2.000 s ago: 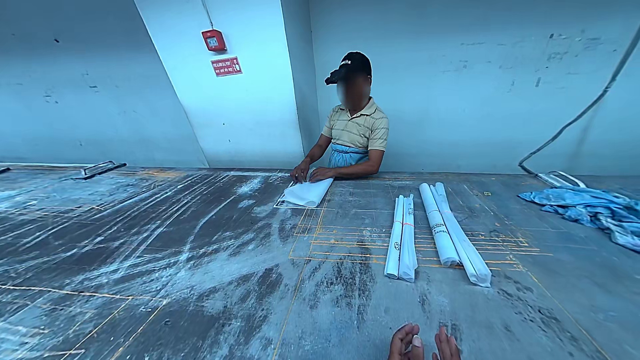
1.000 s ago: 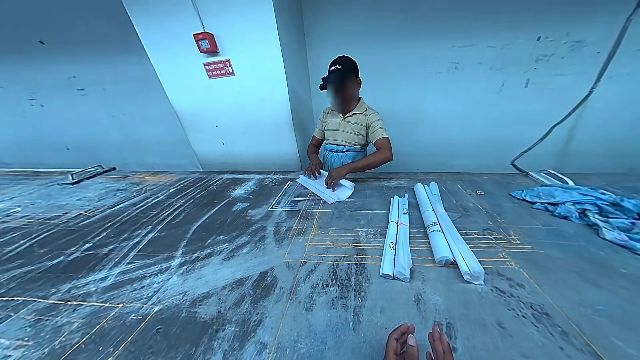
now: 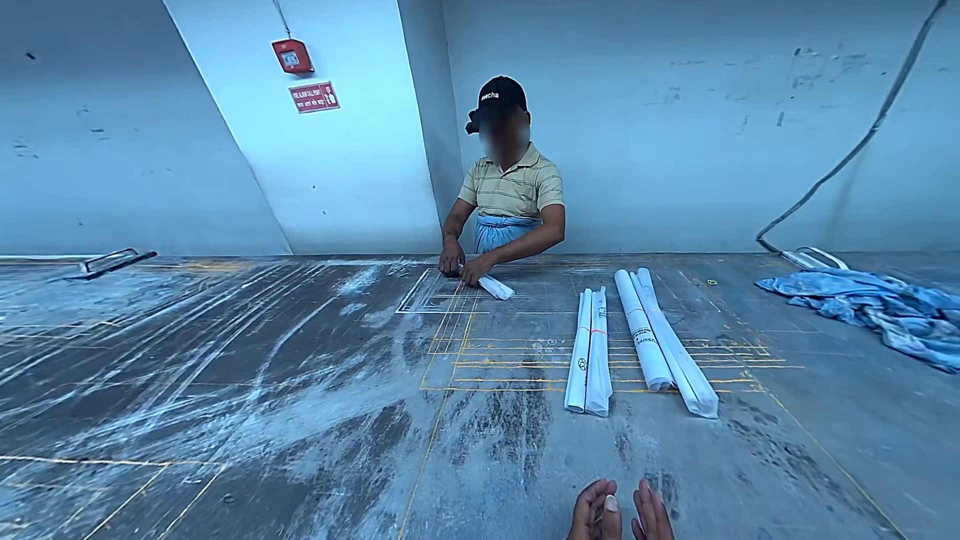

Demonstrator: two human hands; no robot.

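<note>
At the bottom edge of the head view, my left hand and my right hand are held upright near each other, fingers fairly straight, a narrow gap between them and nothing held. Beyond them on the large worn table lie rolls of white sheet. A thinner pair has a thin reddish band around it. To its right are a thicker roll and another white roll against it; the thicker one bears writing. Across the table a co-worker in a cap holds a small rolled white sheet in both hands.
A crumpled blue cloth lies at the right, near a cable hanging along the wall. A flat tool with a raised handle rests at the far left. Yellow and white lines mark the tabletop. A red call point is on the pillar.
The co-worker's white sheet, spread wide and loose in the earlier frames, is now a narrow roll. My hands stay near the bottom edge, and the other rolls lie as before.
</note>
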